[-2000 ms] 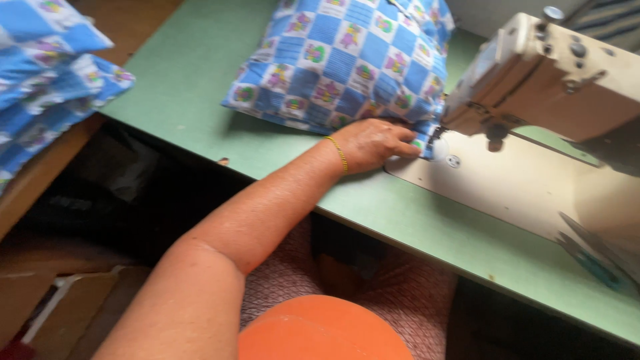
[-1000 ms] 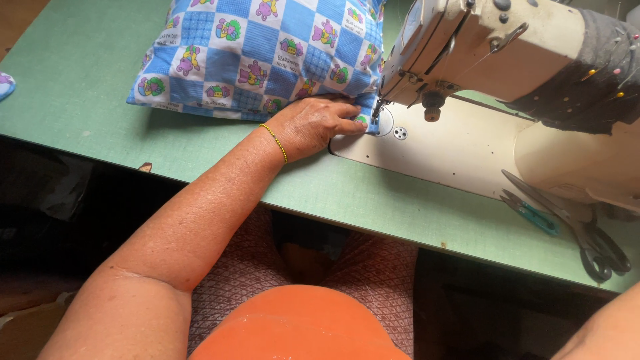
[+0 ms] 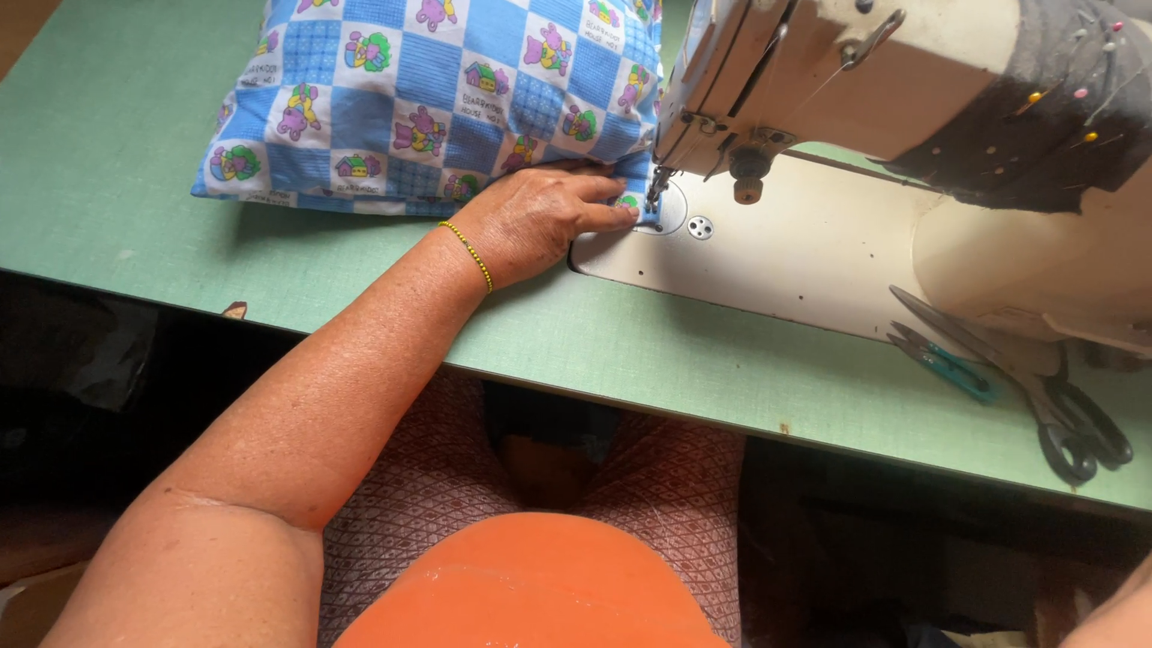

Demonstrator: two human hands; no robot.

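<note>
A stuffed pillow in blue and white checked, printed fabric [image 3: 432, 99] lies on the green table, left of the sewing machine's head [image 3: 810, 81]. Its near right corner sits under the presser foot [image 3: 655, 191] beside the needle plate. My left hand [image 3: 540, 216], with a yellow beaded bracelet at the wrist, lies palm down on that corner, fingers pressing the fabric just left of the foot. Whether the fingers grip the cloth is not clear. Of my right side only a bit of arm shows at the lower right edge; the hand is out of view.
Black-handled scissors [image 3: 1035, 387] and small teal thread snips [image 3: 945, 360] lie at the right, by the machine bed [image 3: 774, 243]. Dark cloth stuck with several pins [image 3: 1017, 117] wraps the machine's arm. The green table's front edge [image 3: 630, 402] runs above my lap.
The view has shifted, and the scissors and snips now show more fully than two seconds ago. My left hand stays on the pillow's corner by the presser foot.
</note>
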